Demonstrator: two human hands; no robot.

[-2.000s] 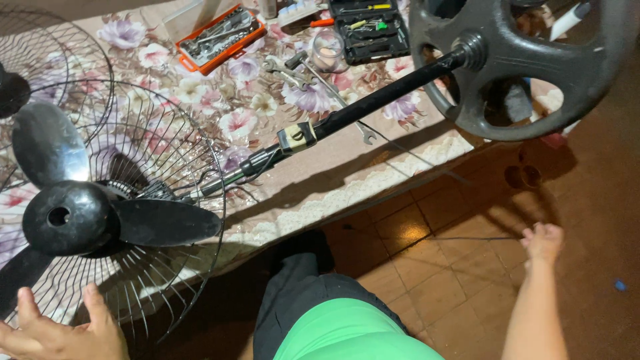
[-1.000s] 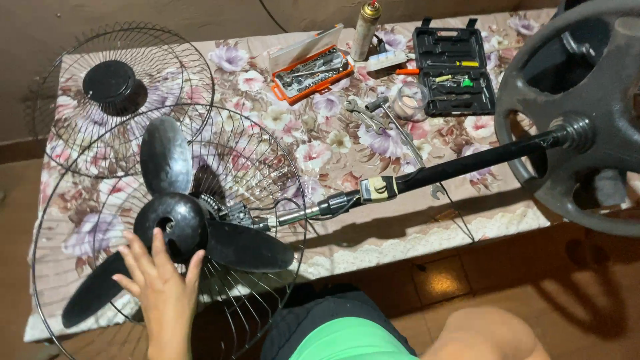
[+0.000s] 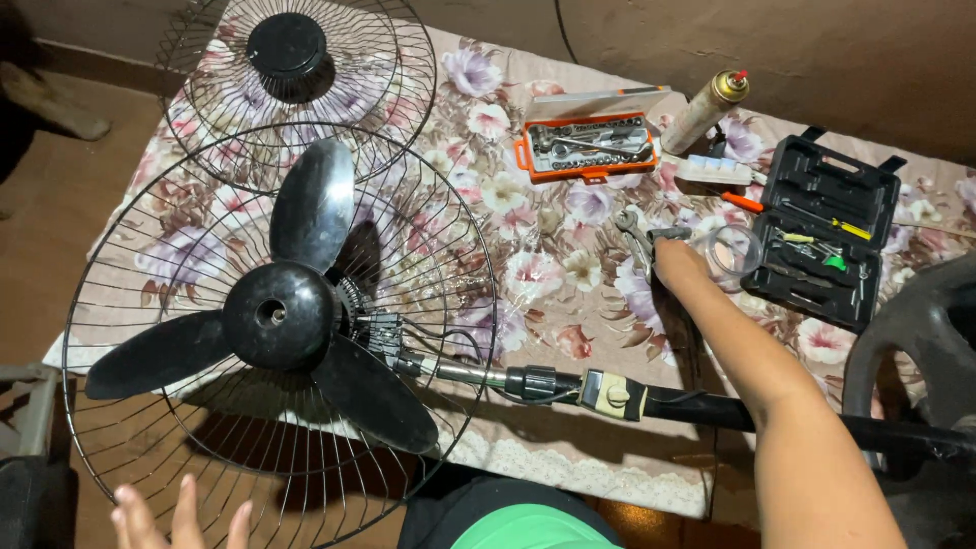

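Note:
A pedestal fan lies across the table, its black three-bladed propeller (image 3: 278,316) over the open rear wire guard (image 3: 114,229). My left hand (image 3: 179,518) is at the bottom left with fingers spread, by the guard's lower rim, holding nothing visible. My right hand (image 3: 677,263) reaches over the fan's pole (image 3: 701,408) to the hammer (image 3: 671,232) beside metal wrenches (image 3: 637,240); its fingers are mostly hidden, so its grip cannot be told. A clear round container (image 3: 732,250) is just right of that hand. The cream control box (image 3: 612,395) is on the pole.
The front guard (image 3: 286,46) lies at the back left. Behind my right hand are an orange socket set (image 3: 587,149), a spray can (image 3: 705,110), a white small-parts box (image 3: 714,170) and an orange-handled screwdriver (image 3: 742,202). A black tool case (image 3: 827,225) and the fan's base (image 3: 915,343) occupy the right side.
My left hand has moved off the propeller hub toward the lower edge of the guard. My right hand, out of view a second ago, now reaches in among the tools.

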